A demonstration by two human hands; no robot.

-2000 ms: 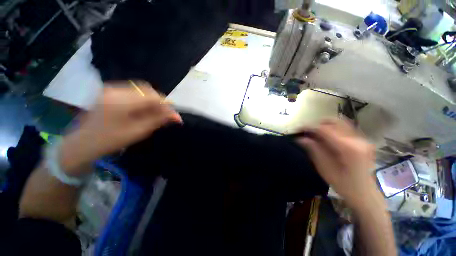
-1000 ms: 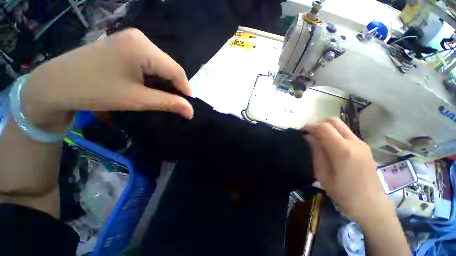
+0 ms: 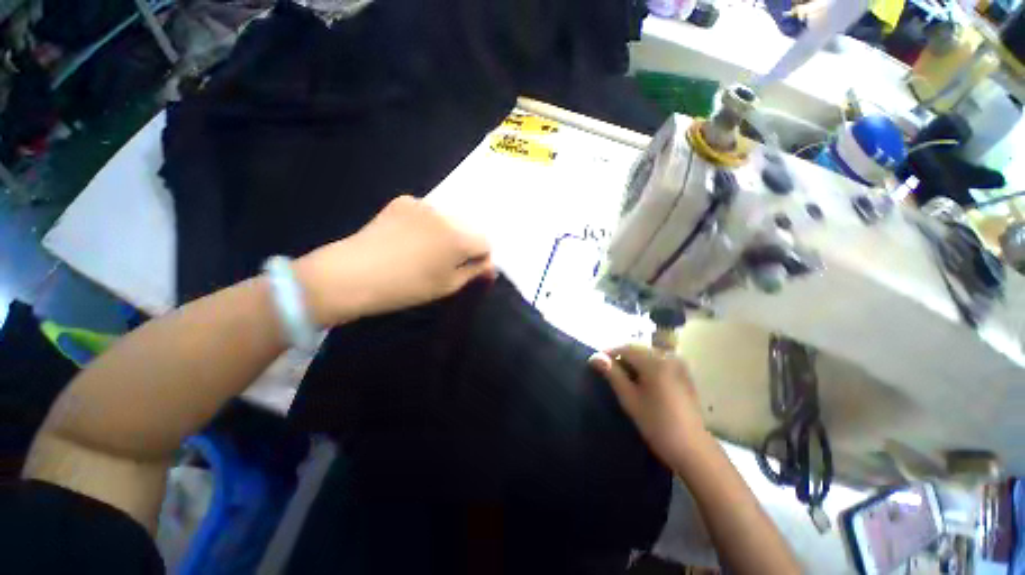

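A black fabric piece (image 3: pixel 483 416) hangs over the front edge of the table, its upper edge between my hands. My left hand (image 3: pixel 393 261) pinches that edge at its left end; a pale bracelet is on the wrist. My right hand (image 3: pixel 652 393) holds the edge further right, just below the needle area. The off-white sewing machine (image 3: pixel 854 292) stands at the right; its presser foot and needle are too blurred to tell apart. Larger black cloth (image 3: pixel 337 124) lies on the table at the upper left.
Black-handled scissors (image 3: pixel 798 432) lie under the machine arm. A smartphone (image 3: pixel 894 528) is at the lower right. Yellow labels (image 3: pixel 524 147) stick to the white tabletop (image 3: pixel 478 202). A blue bin (image 3: pixel 230 505) is at lower left. A blue-capped container (image 3: pixel 871 148) stands behind the machine.
Both hands have moved with the fabric towards the needle area, and the fabric edge now slants down to the right. The view has shifted, and more of the scissors and the black cloth shows.
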